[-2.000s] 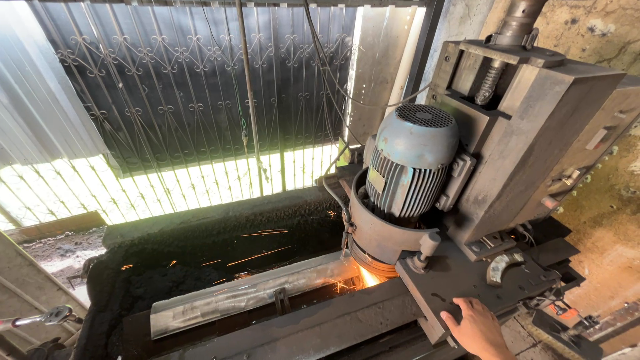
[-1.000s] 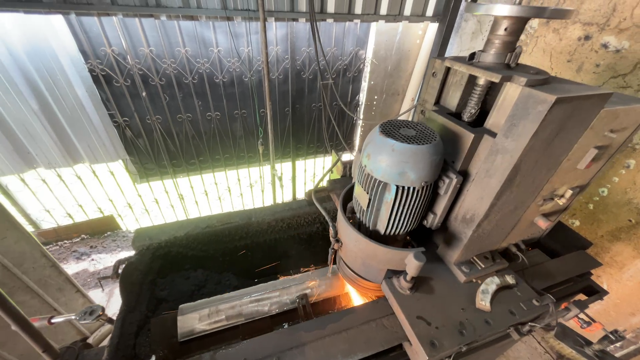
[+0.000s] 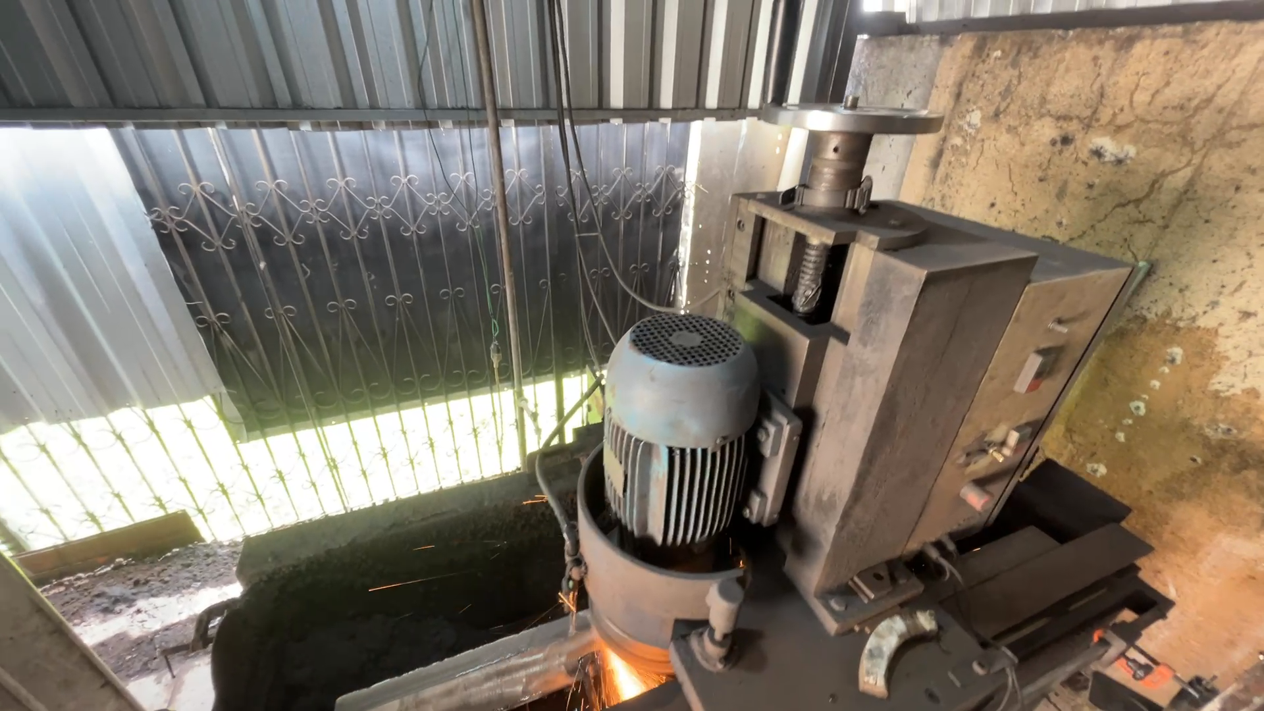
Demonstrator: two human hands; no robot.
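Neither of my hands shows in the current view. A grinding machine stands at centre right, its blue-grey electric motor upright inside a round steel guard. Bright sparks fly from under the guard, where it meets a long metal workpiece at the bottom edge. Behind the motor rises a steel column with a handwheel on top. A control box with switches is on the column's right side. A curved metal piece lies on the machine's carriage plate.
A dark trough lies behind the workpiece. Beyond it stand a scrolled metal grille and corrugated sheets. Cables hang in front of the grille. A stained wall is at right, with an orange-and-black tool low beside it.
A hand rested at the machine's carriage plate two seconds ago and is out of view now. The view has tilted up. Sparks continue under the guard.
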